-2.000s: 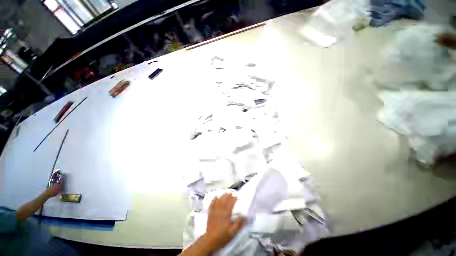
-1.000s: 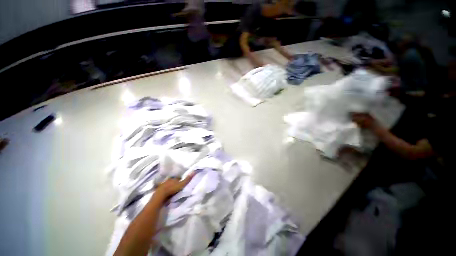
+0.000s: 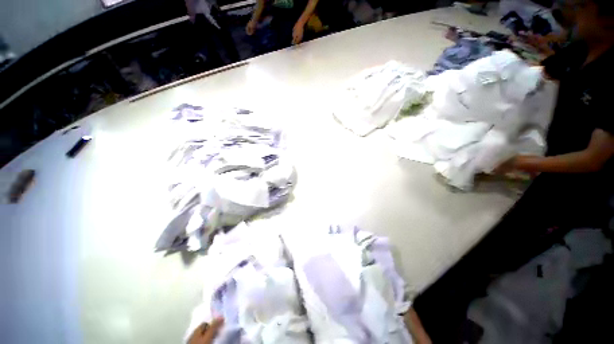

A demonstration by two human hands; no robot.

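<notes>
A bundle of white and pale lilac cut pieces (image 3: pixel 269 289) lies at the front edge of the long white cutting table (image 3: pixel 128 282). My left hand (image 3: pixel 207 330) grips the bundle's left side, partly cut off by the bottom edge. My right hand (image 3: pixel 416 328) is at the bundle's right side, mostly hidden and cut off; its fingers do not show clearly. A second heap of layered white and lilac pieces (image 3: pixel 229 175) lies just beyond, on the table.
A person in dark clothes (image 3: pixel 584 144) at the right has a hand on a large white cloth pile (image 3: pixel 485 114). Another person's hands (image 3: pixel 297 30) show across the table. Small dark weights (image 3: pixel 79 146) lie at left. White pieces (image 3: pixel 528 295) are below the table at right.
The near pieces are now apart from the heap beyond and lie between my hands. My right hand has come into view. The person across has let go of a white stack.
</notes>
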